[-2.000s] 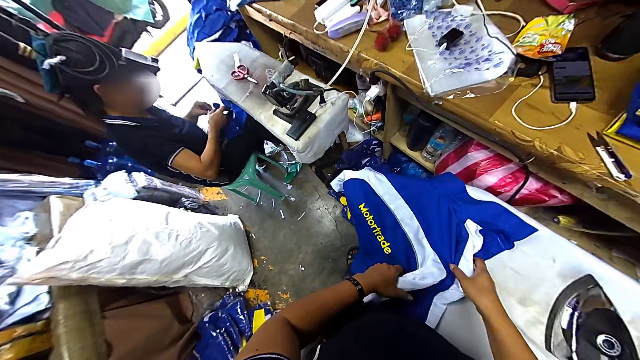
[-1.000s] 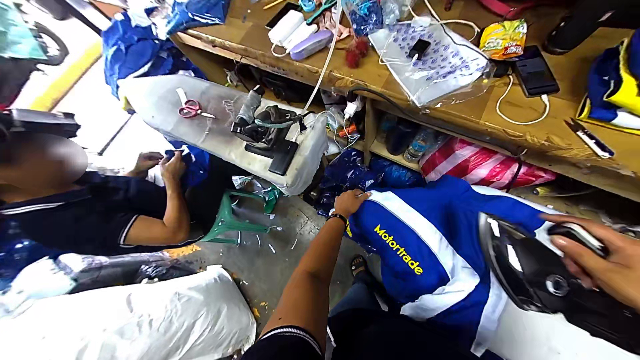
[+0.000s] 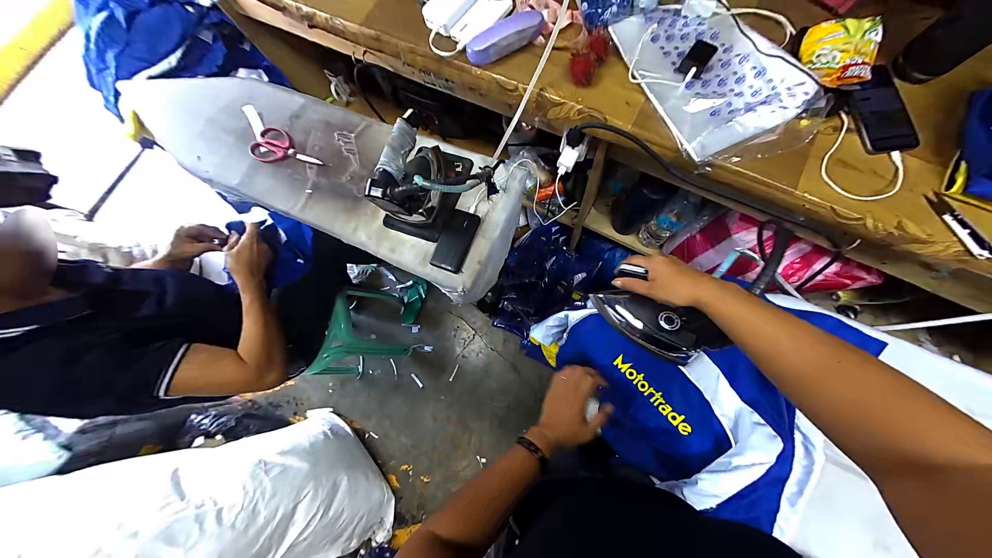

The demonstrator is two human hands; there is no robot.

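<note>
A blue and white garment with yellow lettering lies over the white ironing board at the lower right. My right hand grips the handle of a black clothes iron, whose soleplate rests on the garment above the lettering. At the garment's near left edge is my left hand, slightly blurred, with its fingers curled; whether it pinches the cloth cannot be told. A dark band circles the left wrist. A cord runs from the back of the iron.
Another ironing board bears pink-handled scissors, a second iron and a phone. A co-worker sits at left, handling blue cloth. A green stool, a stuffed white sack and a cluttered wooden table stand around.
My right hand has brought the iron leftward from the right side of the garment onto its upper part. My left hand has moved from the garment's far left corner to its near edge.
</note>
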